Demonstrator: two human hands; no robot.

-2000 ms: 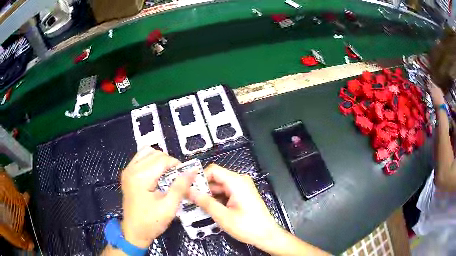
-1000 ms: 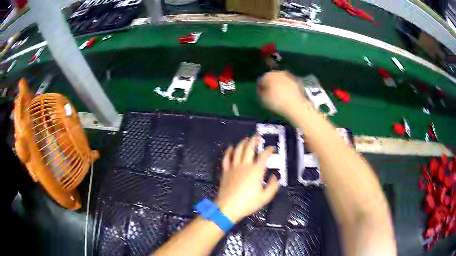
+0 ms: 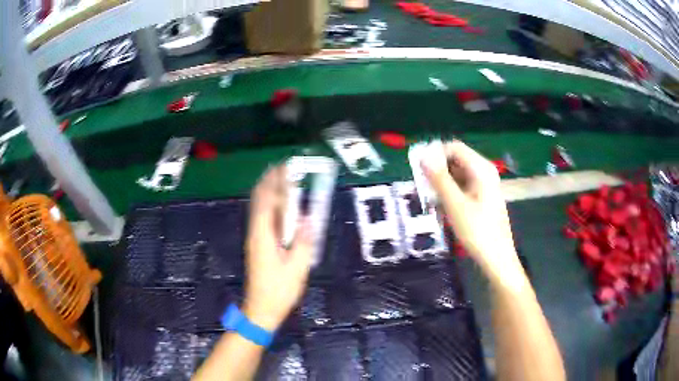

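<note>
My left hand (image 3: pixel 279 249) holds a white phone housing (image 3: pixel 322 195) upright above the black pocketed tray (image 3: pixel 201 312); both are blurred. My right hand (image 3: pixel 473 197) holds a small pale plate (image 3: pixel 426 160) above the tray's back right edge; its details are blurred. Two white housings (image 3: pixel 378 223) lie side by side in the tray's back row, between my hands and partly below the right one. The small plate covers part of the right-hand housing.
A green belt (image 3: pixel 246 167) runs behind the tray with a white housing (image 3: pixel 353 149), another white frame (image 3: pixel 173 162) and red parts. A pile of red parts (image 3: pixel 622 242) lies at right. An orange fan (image 3: pixel 48 260) and grey post (image 3: pixel 67 149) stand at left.
My left hand has lifted a housing from the tray. My right hand has come back from the belt with a pale plate. The view has shifted right since one second ago.
</note>
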